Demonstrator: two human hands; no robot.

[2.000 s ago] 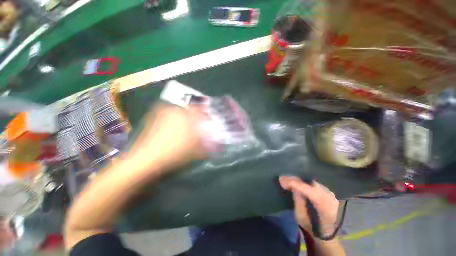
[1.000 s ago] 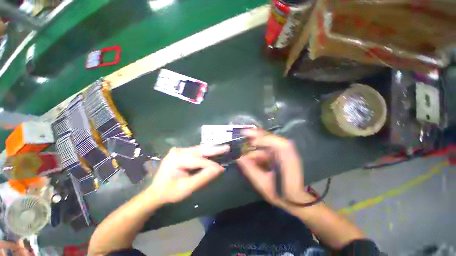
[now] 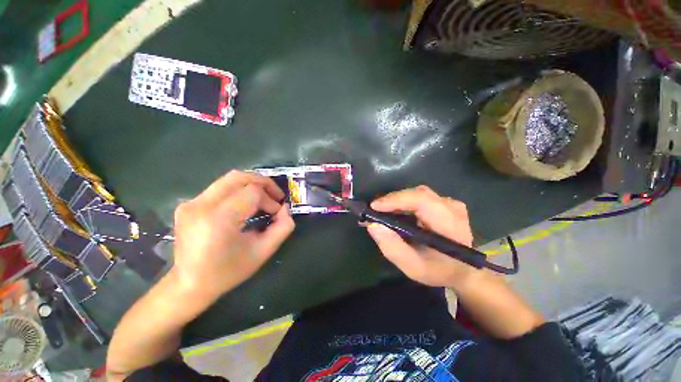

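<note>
A phone circuit board (image 3: 340, 179) lies on the mat in front of me, its dark rectangle to the right. My left hand (image 3: 235, 224) is over its left end, fingers pinched on a dark LCD screen module (image 3: 279, 183) whose orange-gold flex tail (image 3: 294, 191) lies on the board. A thin silvery strand shows left of that hand. My right hand (image 3: 425, 227) holds the black soldering iron (image 3: 425, 237) like a pen, its metal tip over the board, near the tail; contact is hard to tell.
Another circuit board (image 3: 183, 88) lies at upper left. LCD stacks (image 3: 56, 194) lean at far left, a small desk fan (image 3: 19, 343) below. A cup of silvery bits (image 3: 590, 127) stands right, beside the soldering station (image 3: 667, 112). A round spiral grille (image 3: 523, 26) is at top right.
The view has shifted closer. The board under my hands now lies flat, with the screen module's tail on it. The iron has come round to point at the board.
</note>
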